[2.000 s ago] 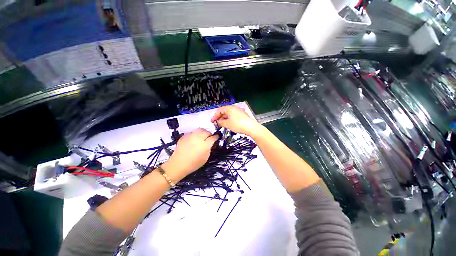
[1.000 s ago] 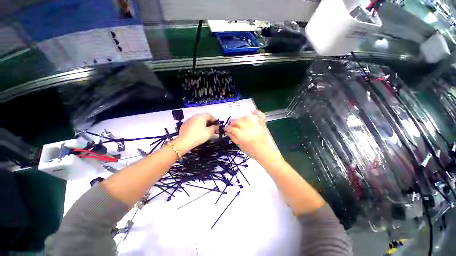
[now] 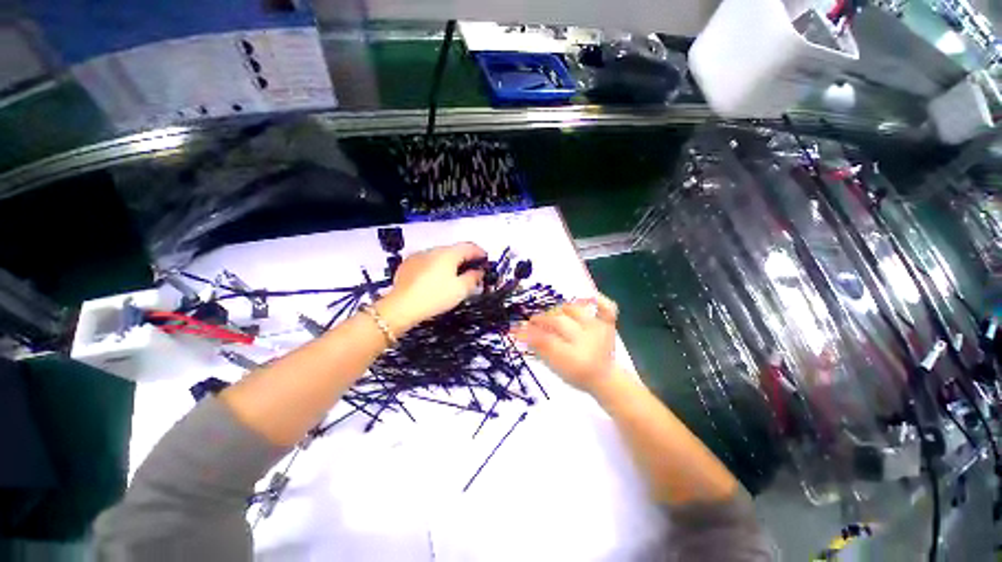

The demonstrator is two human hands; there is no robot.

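My left hand (image 3: 432,288) is closed around the black wiring harness (image 3: 313,292) near the far right part of the white board (image 3: 374,494). The harness runs left from the hand across the board, and a dark connector end (image 3: 521,268) shows just right of the hand. My right hand (image 3: 574,338) is at the right edge of the cable tie pile (image 3: 440,357), apart from my left hand, slightly blurred, with fingers bent. Whether its fingertips hold a tie cannot be told. A single tie (image 3: 494,451) lies nearer on the board.
A white box (image 3: 108,343) with red-handled tools (image 3: 198,327) stands at the board's left. A blue parts tray (image 3: 467,208) is behind the board. Bagged harnesses (image 3: 813,318) lie at right. A white tool bin (image 3: 758,66) hangs at upper right. A black plastic bag (image 3: 253,198) lies behind.
My right hand has come away from my left hand and the harness, moving right and nearer to the pile's right edge. My left hand stays on the harness.
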